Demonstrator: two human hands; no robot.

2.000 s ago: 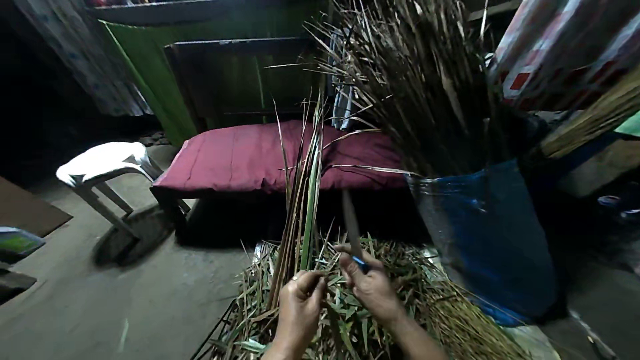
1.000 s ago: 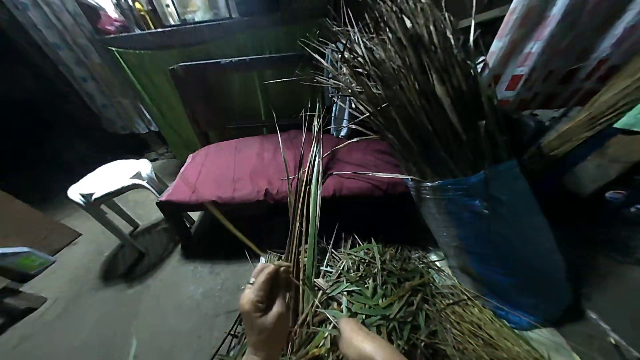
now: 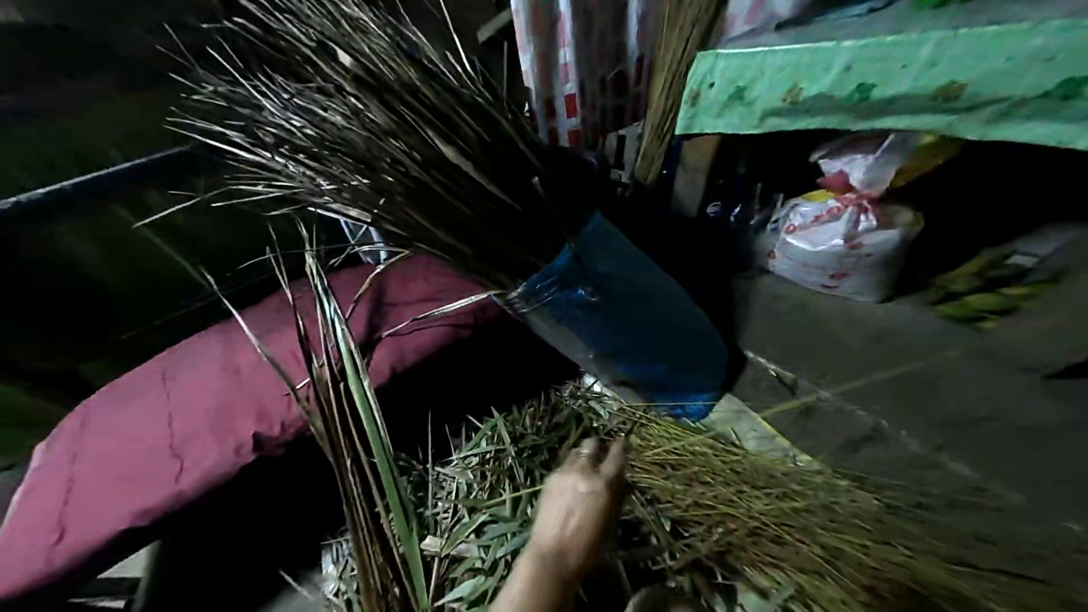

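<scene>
My left hand (image 3: 578, 506), with a ring on one finger, reaches over the place where a heap of cut green leaf pieces (image 3: 489, 484) meets a pile of thin yellowish-brown stalks (image 3: 765, 510). Whether its fingers grip a stalk is unclear. Only a small part of what looks like my right hand (image 3: 659, 600) shows at the bottom edge; its fingers and anything in them are hidden. Long narrow leaves (image 3: 361, 442), green and brown, stand upright to the left of the heap.
A blue sack (image 3: 633, 319) holding a big bundle of dry stalks (image 3: 425, 161) leans behind the heap. A maroon cushioned bench (image 3: 178, 408) is at left. At right are a table with a green cloth (image 3: 875, 81), a tied white plastic bag (image 3: 841, 242) and the floor (image 3: 867, 399).
The view has swung far to the right. My left hand has moved from beside the upright leaves to the stalk pile. The knife seen earliest in my right hand is out of sight.
</scene>
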